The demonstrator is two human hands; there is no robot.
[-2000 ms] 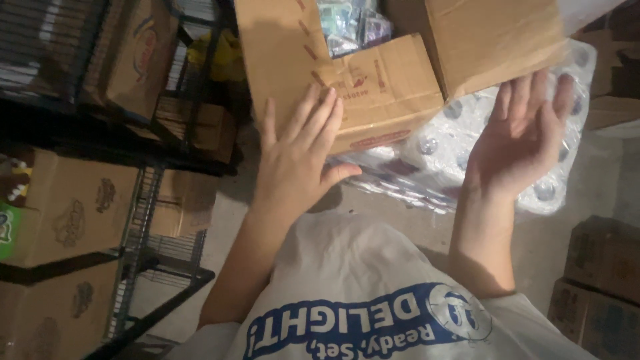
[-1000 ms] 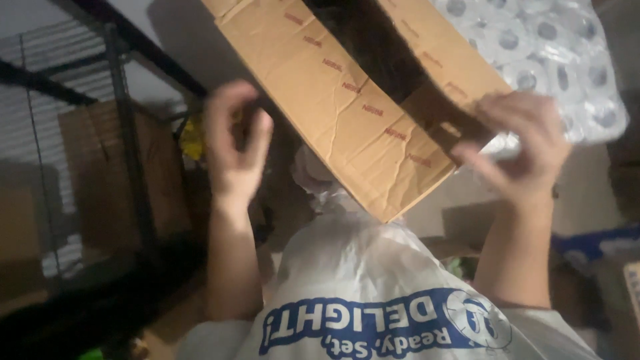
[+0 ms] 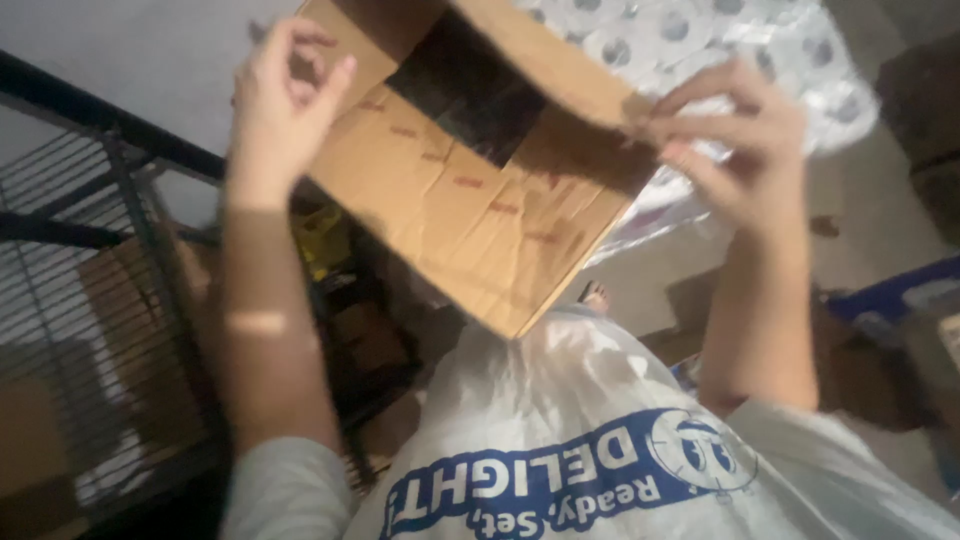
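An open cardboard box [image 3: 465, 217] with reddish printed marks on its flap is tilted up in front of my shirt. A dark area shows inside it. My right hand [image 3: 742, 135] pinches the box's right edge between thumb and fingers. At the box's left side is my left hand [image 3: 289, 105], fingers curled and blurred; whether it grips the cardboard cannot be told. Behind the box lies a clear plastic-wrapped pack of rolls [image 3: 795, 67], partly hidden by the box and my right hand.
Black wire shelving [image 3: 112, 240] stands on the left, with cardboard boxes on and behind it. A yellow item [image 3: 322, 236] is beside the shelving. Further boxes are at the right edge near a blue item [image 3: 892, 289]. A foot [image 3: 595, 295] shows on the floor.
The box, earlier upright on or by the wrapped pack with packets visible inside, is now raised and tilted. My left hand has moved up to its left side. The view has shifted.
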